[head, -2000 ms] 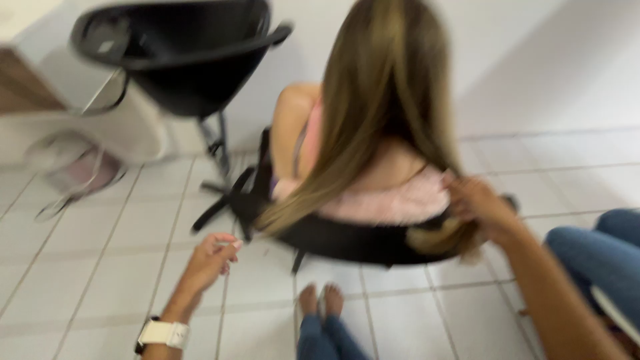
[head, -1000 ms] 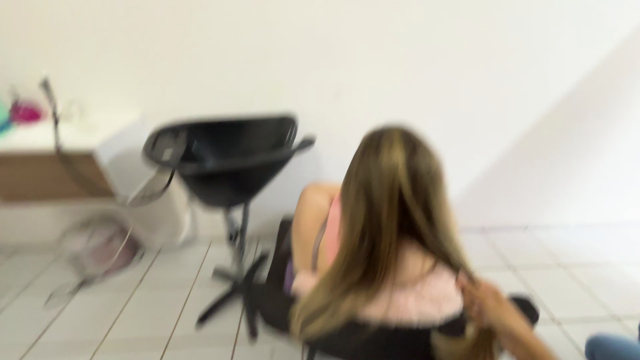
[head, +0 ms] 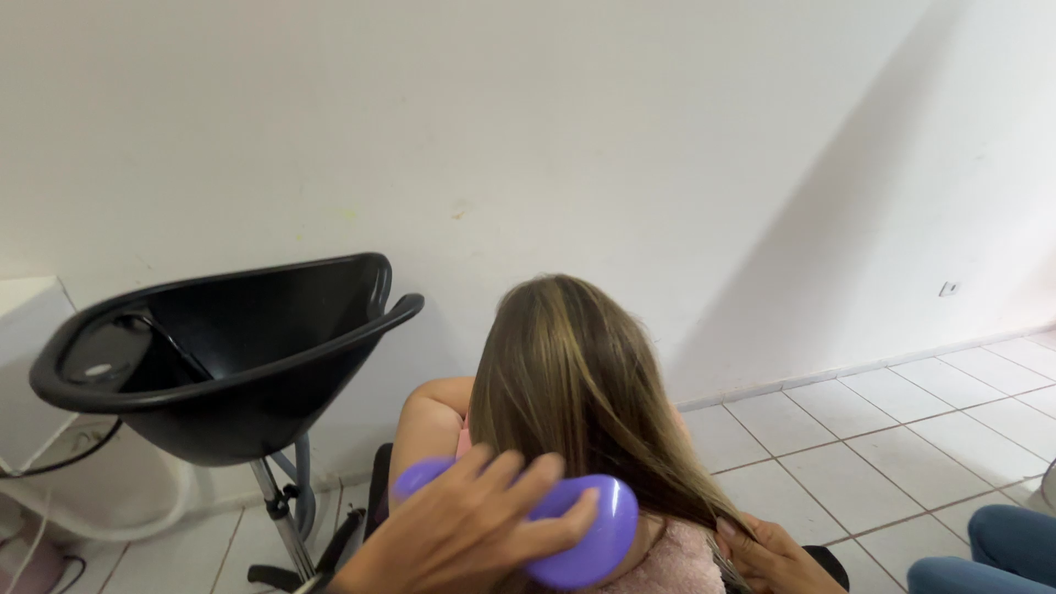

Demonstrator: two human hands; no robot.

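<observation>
A seated person with long, straight, highlighted brown hair (head: 569, 363) has their back to me, with a pink fluffy garment (head: 672, 561) over the shoulders. My left hand (head: 487, 516) is closed around a purple detangling hairbrush (head: 598, 536), held at the lower back of the hair; its bristles are hidden. At the lower right, my right hand (head: 763, 553) grips a lock of the hair between thumb and fingers, pulled out to the side.
A black shampoo basin (head: 247, 355) on a metal stand (head: 280, 511) stands at the left, beside a white cabinet (head: 33, 363). Behind is a white wall (head: 528, 148). Knees in blue jeans (head: 957, 569) show at the lower right, over the tiled floor (head: 833, 470).
My left hand, with nothing plainly in it two seconds ago and out of view one second ago, now holds the purple brush at the hair. My right hand still holds hair. The view has tilted up.
</observation>
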